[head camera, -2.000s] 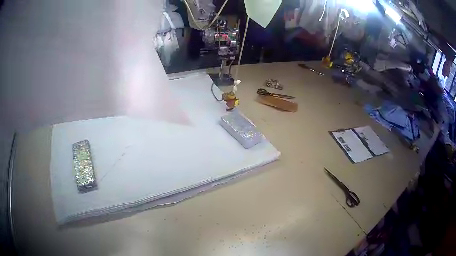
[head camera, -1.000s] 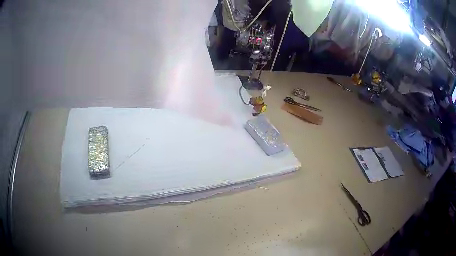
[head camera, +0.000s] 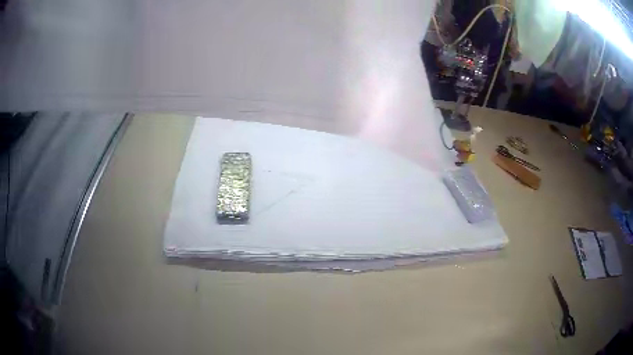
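A large pale pinkish-white fabric sheet (head camera: 243, 55) fills the upper left and middle of the view, blurred and close to the camera. Below it a flat white fabric stack (head camera: 333, 215) lies on the tan table (head camera: 312, 312). A glittery gold-silver weight (head camera: 234, 187) rests on the stack's left part. A pale grey-lilac block (head camera: 469, 194) sits at the stack's right edge. The sheet hides the stack's far side. Neither of my hands can be seen.
An upright metal machine (head camera: 466, 69) with a cord stands at the far edge. Black shears (head camera: 563, 308) and an open notebook (head camera: 597, 254) lie at right. A brown-orange bar (head camera: 517, 171) lies beyond, near small scissors (head camera: 517, 158). A metal rail (head camera: 87, 197) runs along the left.
The view has turned left, so the stack, weights and tools appear further right. The fabric sheet now spreads across more of the upper view. The weights keep their places on the stack.
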